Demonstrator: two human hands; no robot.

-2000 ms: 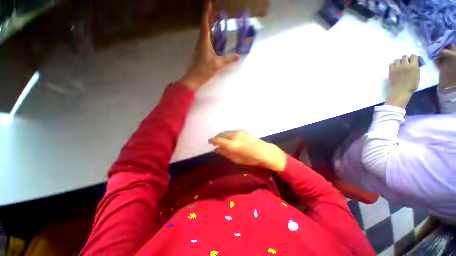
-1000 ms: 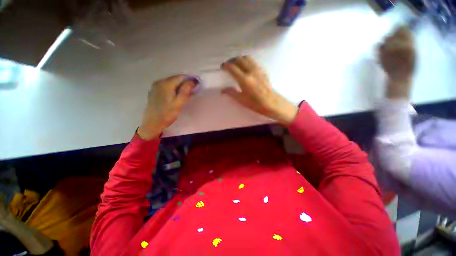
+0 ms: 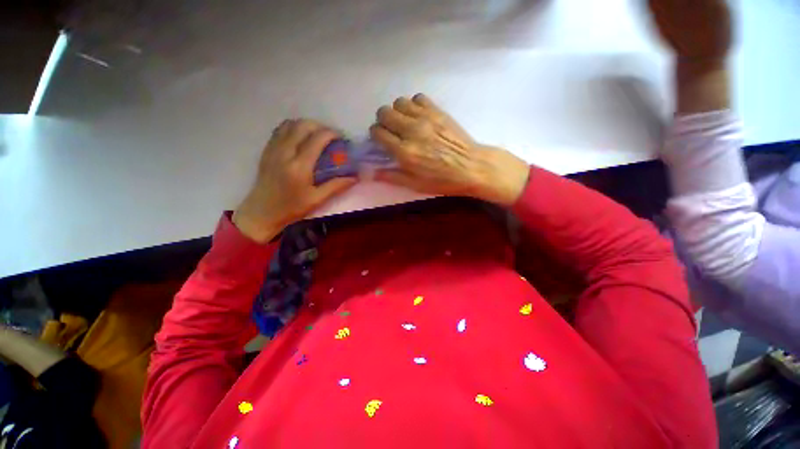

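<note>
A dark blue-purple pack with an orange-red mark lies between my two hands near the table's front edge. Pale lilac see-through film or cord shows at its right end. My left hand is closed around the pack's left end. My right hand has its fingers curled on the pale right end. The parts of the pack under my fingers are hidden.
The white table runs across the view. A co-worker's blurred hand and white sleeve reach over it at the right. A blue crate of dark packs is below the table by my left side. Another person's arm is at the lower left.
My right hand has come to the pack and closed on its right end. The orange-red mark now shows. The packs at the far side have left the view. The co-worker's hand has moved farther up the frame.
</note>
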